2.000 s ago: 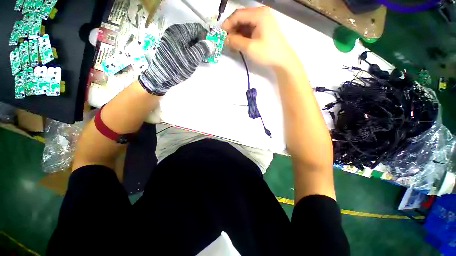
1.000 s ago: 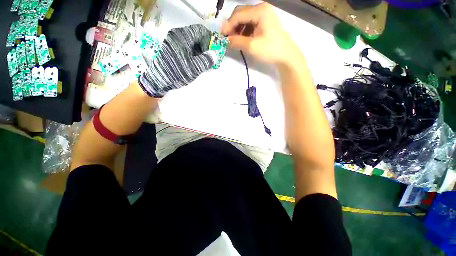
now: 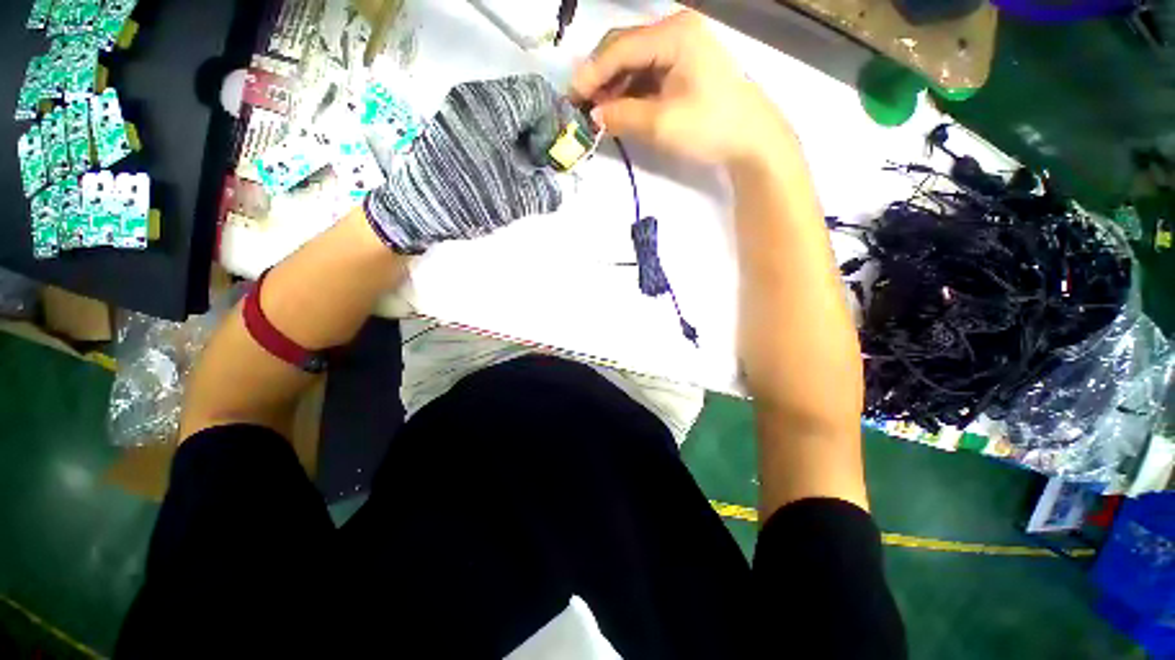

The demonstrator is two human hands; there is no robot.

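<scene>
My left hand (image 3: 477,161), in a grey-and-white striped knit glove, grips a circuit board (image 3: 568,146) whose yellow part now faces up. My bare right hand (image 3: 664,84) pinches the end of a black cable (image 3: 648,254) at the board. The cable runs down over the white surface, tied in a small bundle, with its plug toward the front edge. The dark soldering iron (image 3: 566,16) points down from the top edge, just above my hands and apart from the board. Whether wire and board are joined is hidden by my fingers.
Loose green boards (image 3: 299,168) lie beside my gloved hand. Rows of boards (image 3: 101,213) lie on the black surface (image 3: 177,155) at far left. A black cable pile (image 3: 992,310) lies on clear plastic (image 3: 1095,406) at right. A wooden stand (image 3: 921,39) is at top right.
My gloved hand has turned the board from its green face to show the yellow part and moved it slightly away from the iron. My right hand stays at the cable end.
</scene>
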